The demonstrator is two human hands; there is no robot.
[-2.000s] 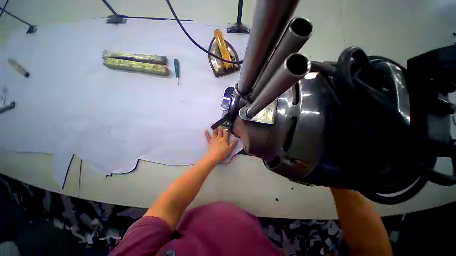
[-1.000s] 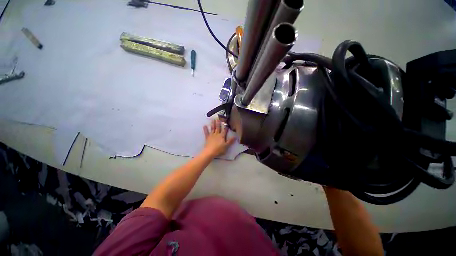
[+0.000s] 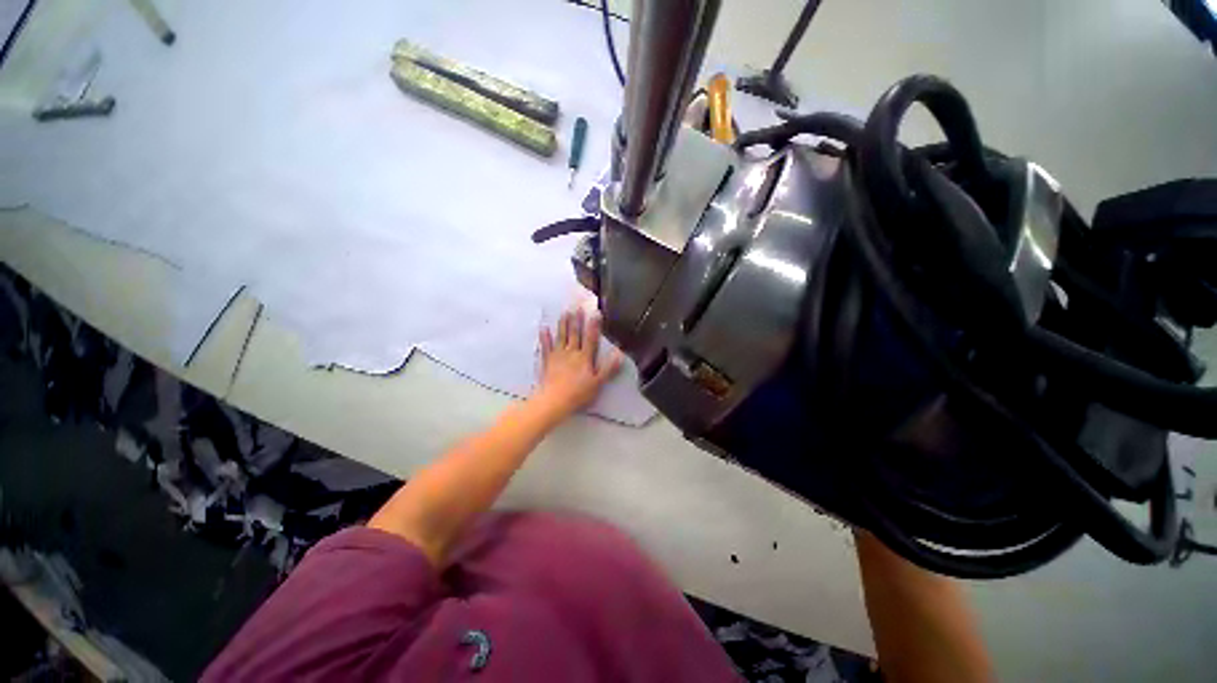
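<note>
The straight knife cutting machine [image 3: 747, 254], silver with black cable coiled on it, fills the right centre, its metal rods rising to the top edge. Its blade and base are hidden beneath it. My left hand [image 3: 571, 363] lies flat with fingers spread on the white paper marker [image 3: 334, 240], close to the left side of the machine. The marker covers the fabric lay, with a dark wavy cut edge towards me. My right forearm passes under the machine; the right hand is hidden behind it.
Two yellowish bar weights [image 3: 474, 104] lie on the marker beside a green-handled tool [image 3: 577, 144]. An orange handle [image 3: 722, 107] shows behind the machine. A cloth clamp [image 3: 769, 88] stands at the back. A small metal tool [image 3: 75, 110] lies far left. Scraps [image 3: 220, 467] litter the floor.
The view has turned, so the bar weights and marker sit further right and higher. The machine looks rotated in the picture. My left hand stays flat beside it.
</note>
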